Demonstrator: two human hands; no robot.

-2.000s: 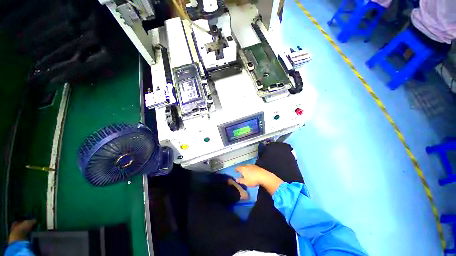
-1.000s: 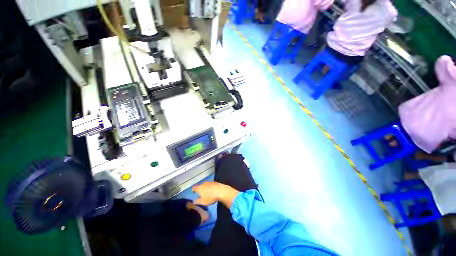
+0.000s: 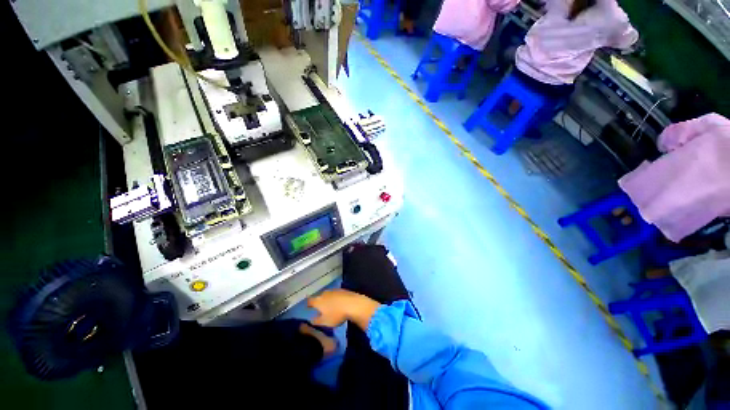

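The bench machine (image 3: pixel 280 180) stands in front of me. Its left fixture (image 3: pixel 228 210) holds a dark phone-sized unit (image 3: pixel 196 180) with a white-printed label, face up. The right fixture (image 3: pixel 326 138) shows its green bed with no unit on it. My right hand (image 3: pixel 342 307) is low in the middle, over my legs below the machine's front edge, apart from the fixtures. Its fingers are loosely spread and nothing shows in it. My left hand is out of the picture.
The touchscreen (image 3: pixel 302 239) sits on the front panel, with a yellow button (image 3: pixel 198 286) at left and a red one (image 3: pixel 385 197) at right. A dark fan (image 3: pixel 76 320) is at lower left. People in pink sit on blue stools (image 3: pixel 506 112) beyond yellow floor tape.
The view has swung right, so the machine appears further left. My left hand, earlier at a dark tray at lower left, is out of view. My right hand has stayed low over my legs.
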